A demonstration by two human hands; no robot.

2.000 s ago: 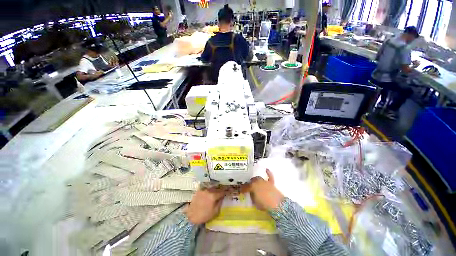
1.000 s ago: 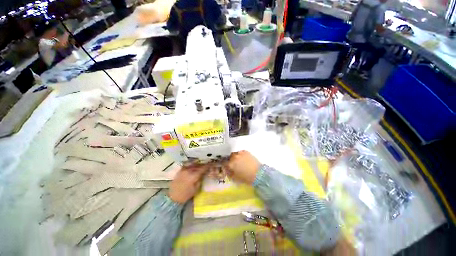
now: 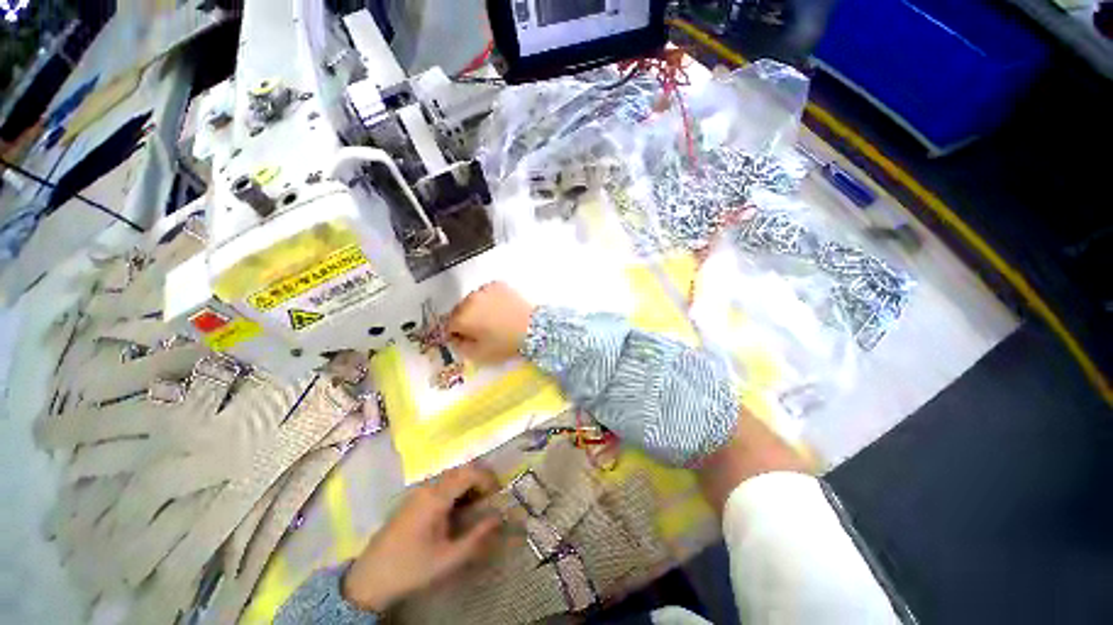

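Observation:
My left hand (image 3: 427,531) is low in the view, fingers curled and apart, over the left side of beige ribbed straps (image 3: 610,519) near my lap. Silver rectangular buckles (image 3: 531,493) lie on these straps. My right hand (image 3: 491,324) is beside the small jig (image 3: 447,366) below the white sewing machine head (image 3: 305,263), its fingers bent together; whether they pinch something is hidden. The yellow-edged work plate (image 3: 470,419) lies under the jig. Thread snips with a red-orange part (image 3: 594,440) lie between the plate and the lap straps.
A big heap of beige straps (image 3: 134,464), some with buckles, spreads at left. Clear bags (image 3: 763,320) with silver hardware (image 3: 781,244) lie at right, with a blue stick (image 3: 848,186) beyond. A control screen (image 3: 574,27) stands behind. A blue bin (image 3: 934,61) is on the floor.
My left hand has left the needle area and come down to the straps near my lap. My right hand stays by the jig. The view has turned right and down, showing the lap straps.

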